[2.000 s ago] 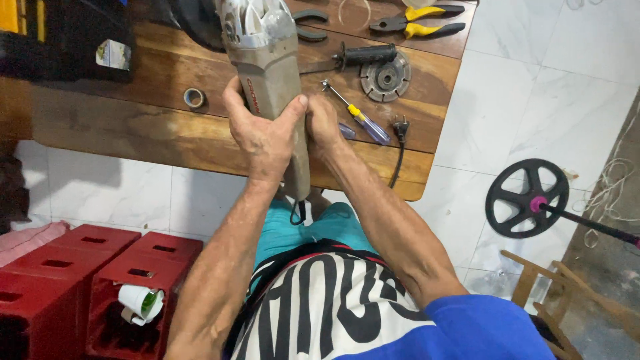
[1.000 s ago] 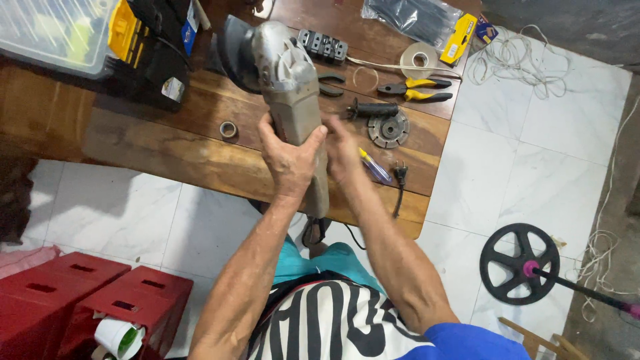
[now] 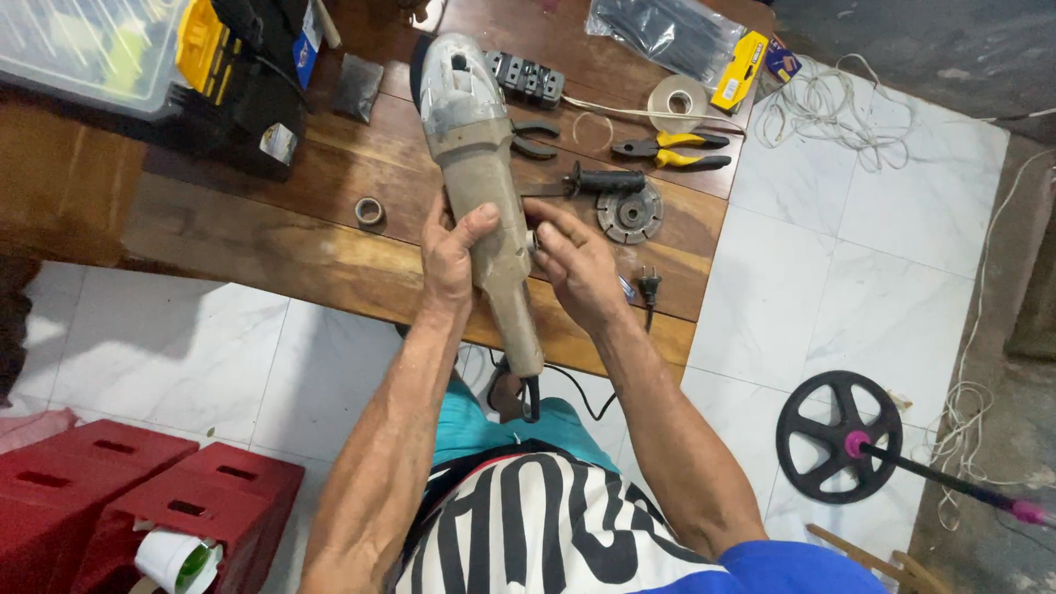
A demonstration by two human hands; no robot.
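Observation:
An angle grinder [image 3: 487,190] with a metal gear head and a dusty tan body is held over the wooden table, its cord end toward me. My left hand [image 3: 454,256] grips the body from the left, thumb on top. At the body's right side, the fingers of my right hand [image 3: 577,264] are at a small round part [image 3: 532,241]; whether they pinch it I cannot tell. To the right lie a black side handle [image 3: 609,181] and a segmented cutting disc [image 3: 630,213]. A power plug [image 3: 649,285] rests beside my right hand.
Yellow-handled pliers [image 3: 672,152], dark-handled pliers [image 3: 535,140], a tape roll [image 3: 678,104], a power strip [image 3: 525,80] and a small ring [image 3: 369,212] lie on the table. A black toolbox [image 3: 247,107] stands left. Red crates [image 3: 214,495] and a spoked wheel [image 3: 840,437] are below.
The screwdriver seen beside my right hand earlier is now mostly hidden by that hand. My right fingers have come to the grinder's side. The view has shifted, showing more of the table's far side.

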